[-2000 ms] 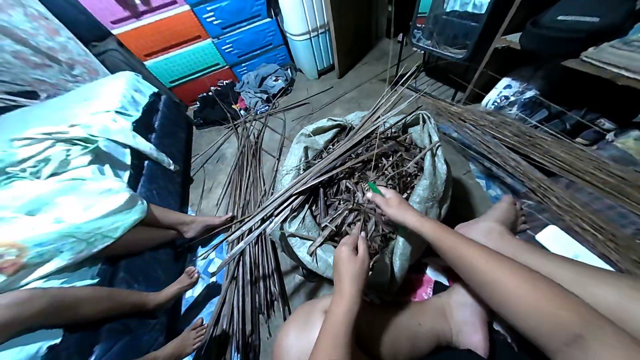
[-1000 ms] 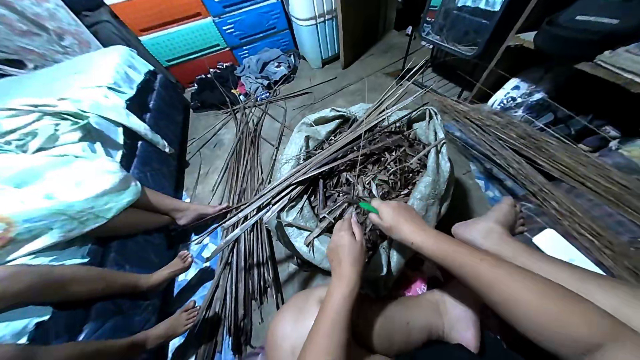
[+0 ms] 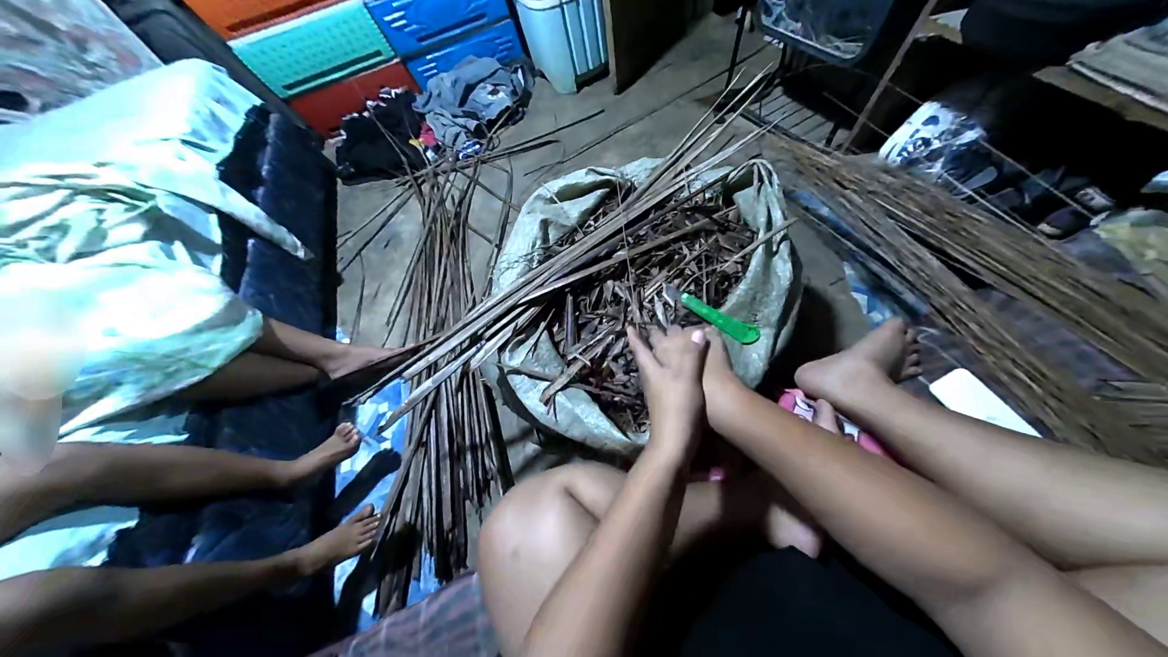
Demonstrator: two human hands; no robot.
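A knife with a green handle lies over the dry leaf scraps in a woven plastic sack, its handle end near the sack's right rim. My left hand is at the near side of the scraps, fingers apart, with no object visible in it. Against it, just below the knife, is my right hand; its fingers are largely hidden, so its grip is unclear. Long dry leaf strips lie across the sack's top, and a bundle of similar strips is on the floor to the left.
Two other people's feet rest at left by a dark blue mattress. Long thin stalks lie at right. Clothes are piled before plastic drawers. My bare foot is right of the sack.
The green knife was in my right hand; now its handle shows apart from the fingers, above them. My hands have come together at the sack's near side.
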